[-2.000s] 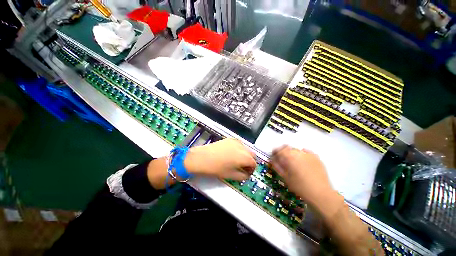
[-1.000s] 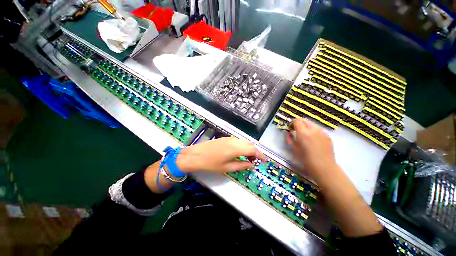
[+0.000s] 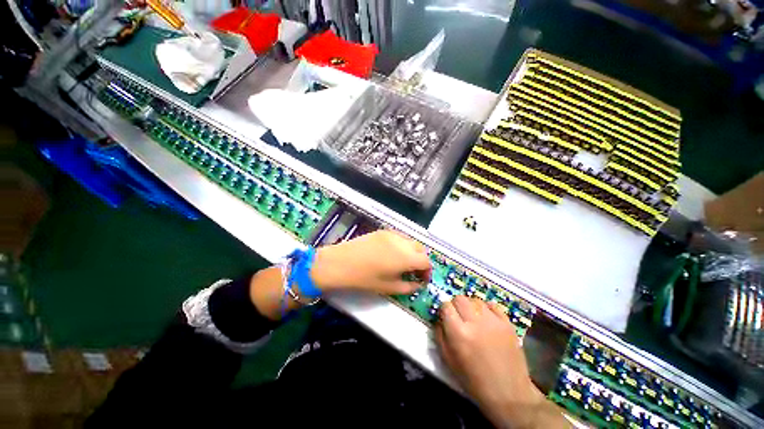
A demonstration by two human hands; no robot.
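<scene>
A green printed circuit board panel (image 3: pixel 494 295) with rows of small dark, blue and white parts lies on the conveyor rail in front of me. My left hand (image 3: pixel 377 261), with a blue wrist strap (image 3: pixel 299 276), is over the panel's left end, fingers curled down. My right hand (image 3: pixel 477 335) is on the panel's near edge, fingertips down on the board. Whether either hand holds a part is hidden. Yellow-and-black components (image 3: pixel 586 142) stand in rows on a white sheet (image 3: pixel 578 272). One small loose component (image 3: pixel 470 223) lies apart from them.
A clear tray (image 3: pixel 434 176) of small silver components stands behind the rail, beside crumpled white wrap (image 3: pixel 306 113). Red bins (image 3: pixel 338 55) are at the back. More board panels lie left (image 3: pixel 243 176) and right (image 3: pixel 624 381). A plastic-wrapped pack (image 3: pixel 741 314) is far right.
My right hand has moved from the yellow-and-black rows down to the panel's near edge. A small component now lies loose on the white sheet. My left hand stays over the panel.
</scene>
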